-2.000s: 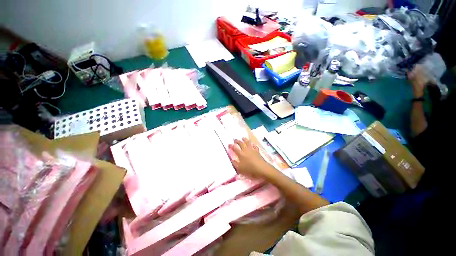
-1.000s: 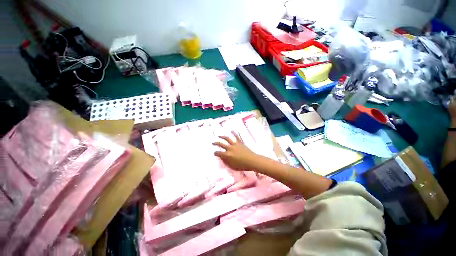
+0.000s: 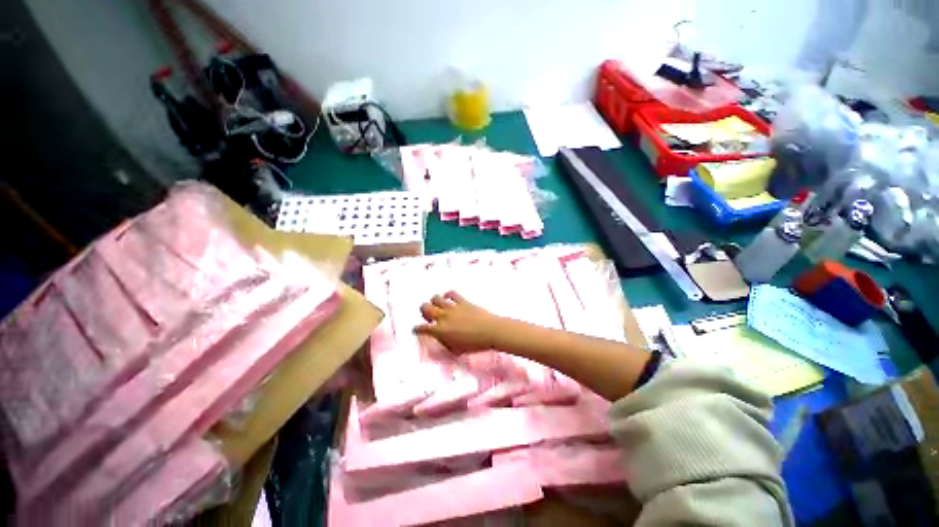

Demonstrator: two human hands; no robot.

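Note:
Rows of long pink foam packs (image 3: 463,441) in clear film lie on brown cardboard in front of me, their upper part washed out by glare. My right hand (image 3: 456,323) reaches in from the right in a beige sleeve. Its fingers rest on or just over the upper left part of these packs, slightly bent and holding nothing visible. A second stack of wrapped pink packs (image 3: 134,319) lies at the left on a cardboard sheet (image 3: 309,376). My left hand is not in view.
Behind are a white perforated tray (image 3: 350,218), smaller pink packs (image 3: 479,185) and a long black case (image 3: 607,206). At the right are red bins (image 3: 700,154), a blue bin (image 3: 736,208), bottles (image 3: 772,239), papers (image 3: 819,329), a carton (image 3: 885,443) and bagged parts (image 3: 896,185).
The view has swung left, so the bench things sit further right. My right hand has moved leftward across the packs, from their right side to the upper left. Its fingers are less spread.

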